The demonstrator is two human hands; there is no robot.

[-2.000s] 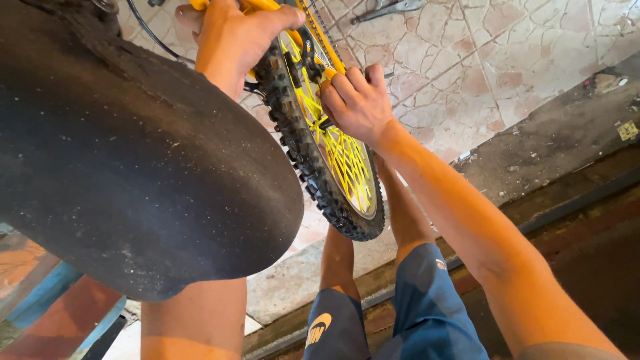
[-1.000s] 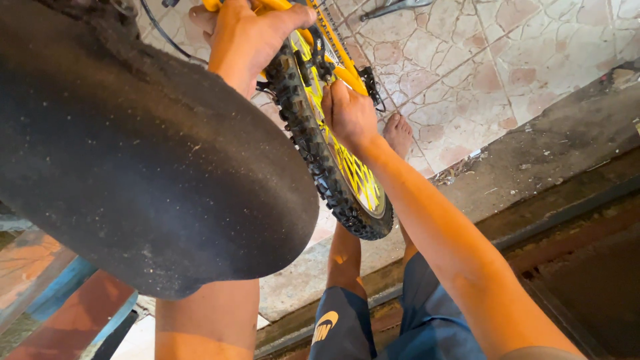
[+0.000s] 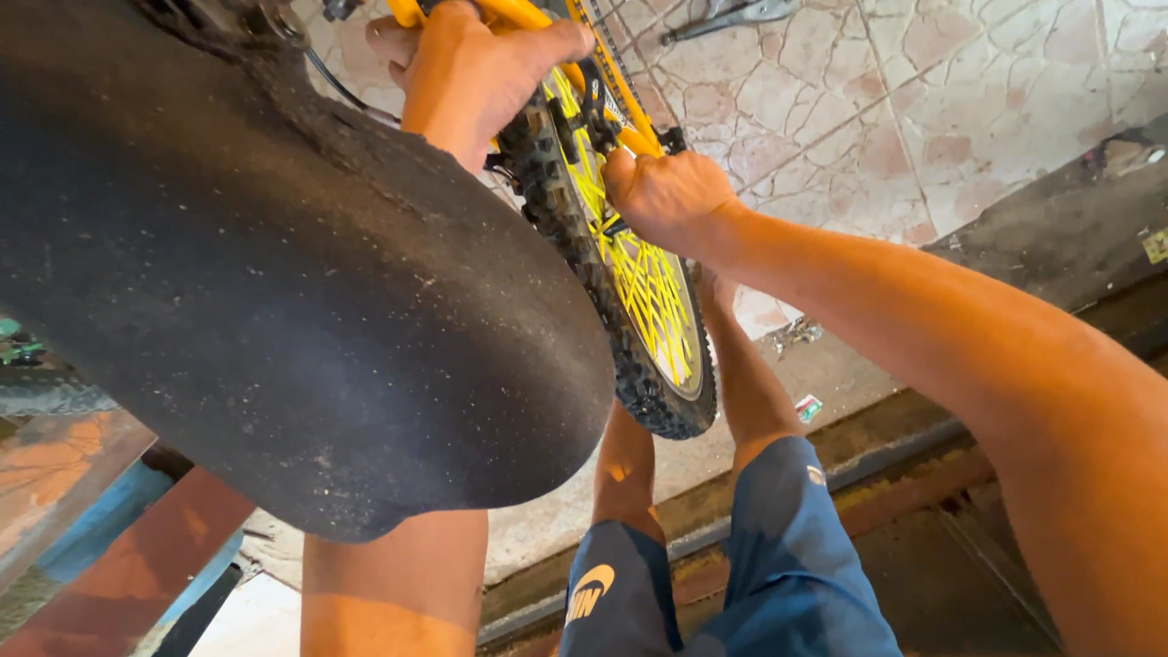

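A bicycle's knobby rear tire (image 3: 662, 406) with yellow spokes (image 3: 652, 301) stands between my legs. At the top, my left hand (image 3: 474, 78) is closed around the yellow bicycle frame (image 3: 516, 13) above the tire. My right hand (image 3: 671, 196) is curled at the near side of the wheel, beside the lower frame tube and the rim; whatever lies inside its fingers is hidden. Black brake parts (image 3: 598, 128) show between the two hands. The chain (image 3: 620, 73) runs along the far side of the frame. A large dusty black saddle (image 3: 319, 274) fills the left of the view.
A metal tool (image 3: 730, 18), its kind unclear, lies on the tiled floor (image 3: 821, 119) at the top. A raised ledge with a metal rail (image 3: 876, 470) crosses the lower right. Slanting boards (image 3: 137, 566) stand at the lower left, and small litter (image 3: 794, 333) lies by the floor's edge.
My right hand has shifted along the wheel side, its fingers now curled close by the frame tube. The left hand keeps its hold on the frame.
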